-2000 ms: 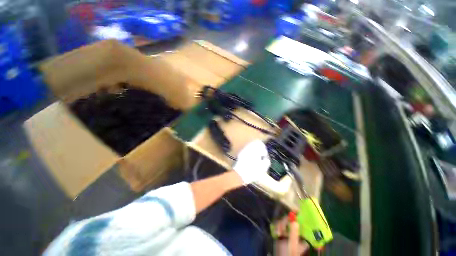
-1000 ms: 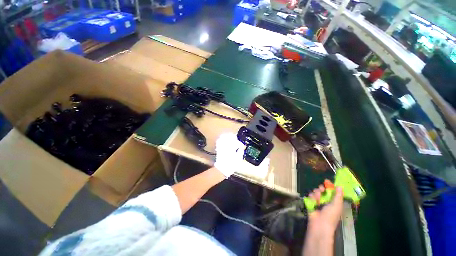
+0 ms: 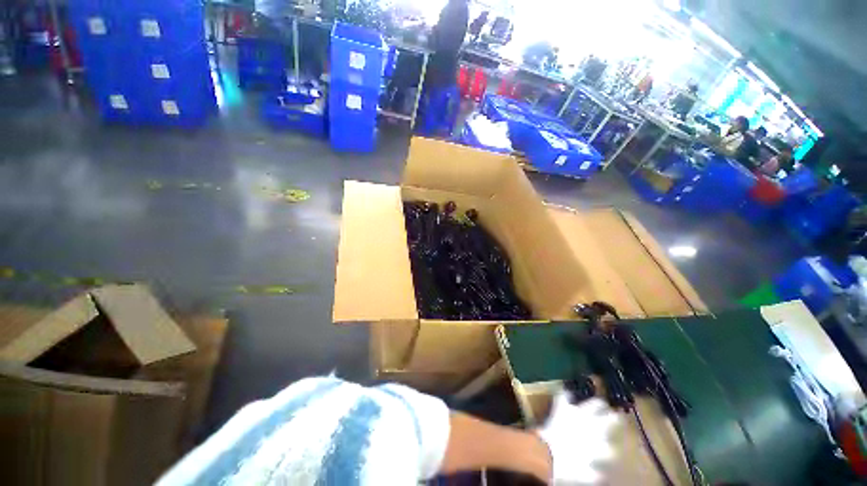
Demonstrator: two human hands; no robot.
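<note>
My left hand (image 3: pixel 582 441), in a white glove, is over the tan work board (image 3: pixel 639 456) at the lower right of the head view. Its fingertips reach a small black cord bundle (image 3: pixel 580 387) at the board's edge. The glove is washed out, so I cannot tell whether it grips the bundle. More black power cords (image 3: pixel 623 356) lie beside it, across the green bench top and the board, with strands running down out of the picture. My right hand, the soldering gun and the housing are out of view.
A large open carton (image 3: pixel 375 261) full of black cords (image 3: pixel 461 266) stands left of the green bench (image 3: pixel 732 389). Another open carton (image 3: pixel 105 418) is at the lower left. Blue crates (image 3: pixel 354 90) stand behind. A white cord (image 3: pixel 808 384) lies at the bench's right.
The view has swung left, so the soldering gun, right hand, housing and tray have left the picture. My left hand has moved off the housing to beside the black cords.
</note>
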